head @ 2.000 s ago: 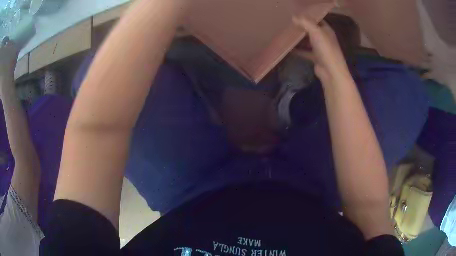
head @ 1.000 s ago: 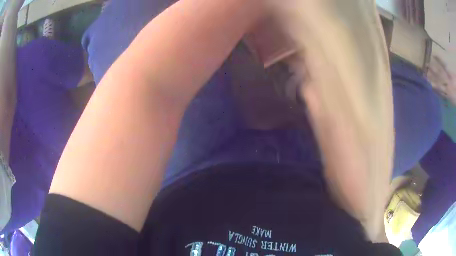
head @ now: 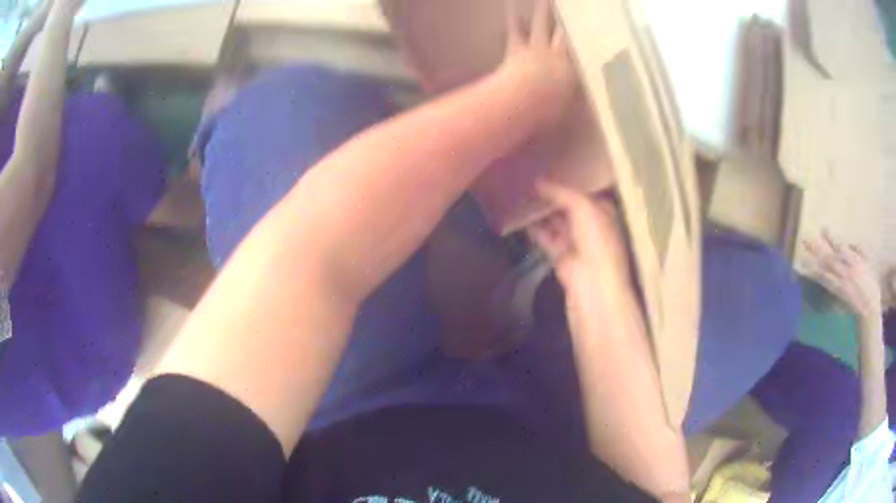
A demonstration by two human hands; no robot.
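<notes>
A partly folded brown cardboard box (head: pixel 588 147) stands over my lap, tilted. A long light-brown panel with a dark patch (head: pixel 639 133) runs down its right side, over my right forearm. My left hand (head: pixel 535 47) is on the box's upper part with its fingers spread against the board. My right hand (head: pixel 570 228) holds the near lower edge, thumb on the board. The hands and box are somewhat blurred, and the box's top is cut off by the frame.
Closed tan cartons (head: pixel 157 31) line the table edge at upper left. Stacked brown blanks (head: pixel 835 128) lie at upper right beside a white surface (head: pixel 693 59). A neighbour's hand (head: pixel 840 270) is at right, another's forearm (head: pixel 39 128) at left. A yellow bag (head: pixel 735 483) is at lower right.
My left hand has come into view on the box, and the left forearm has shifted. The long panel now shows beside my right arm. My right hand shows more clearly at the near edge.
</notes>
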